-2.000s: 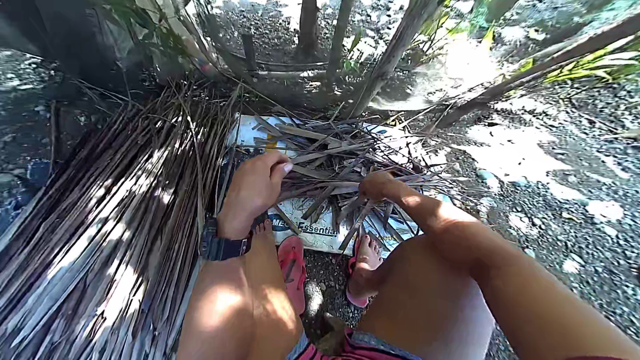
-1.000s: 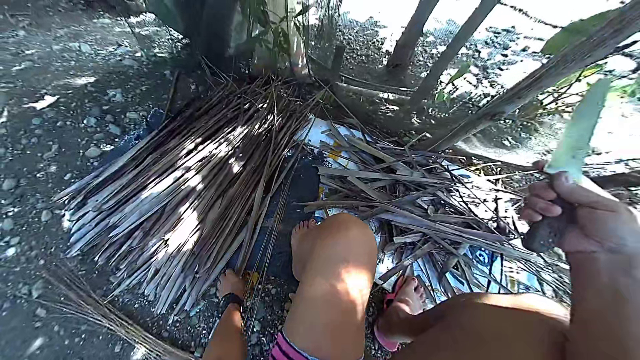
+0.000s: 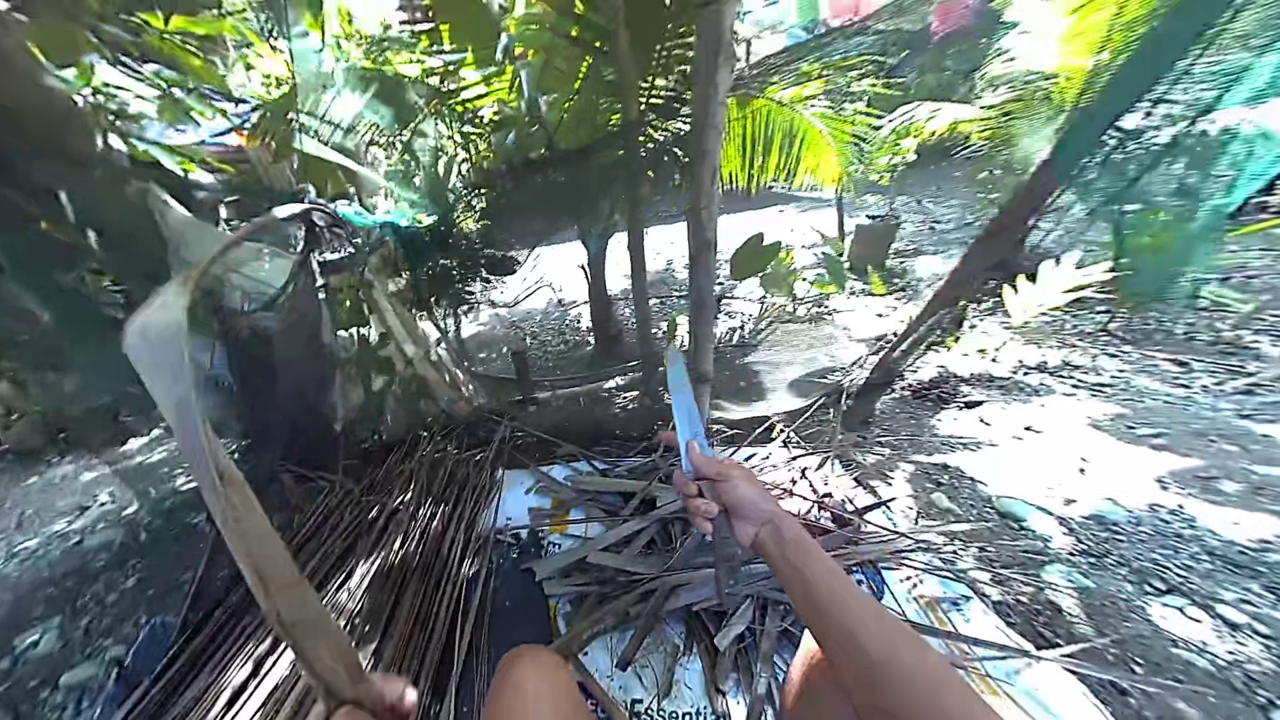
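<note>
My right hand (image 3: 735, 500) is closed around the dark handle of a knife (image 3: 686, 405), its blade pointing up and away from me. At the bottom left, my left hand (image 3: 378, 698) grips the lower end of a long dried palm frond strip (image 3: 245, 520), which rises and bends over at its top. Beyond my knees, cut dry leaf pieces (image 3: 620, 560) lie heaped on a printed white sack (image 3: 520, 500), under the knife hand. To the left spreads a pile of long dry palm leaflets or midribs (image 3: 400, 550), beside the sack.
Slender tree trunks (image 3: 706, 200) stand just past the heap, and a leaning trunk (image 3: 960, 290) rises at the right. Green palm leaves (image 3: 785, 140) hang behind them. Stony ground (image 3: 1130, 560) lies to the right; a dark post-like shape (image 3: 305, 370) stands at the left.
The view has tilted up. My left hand, low by the leaf pile a second ago, now holds up a long strip. The knife, absent from my right hand two seconds ago, remains in it since the later frame.
</note>
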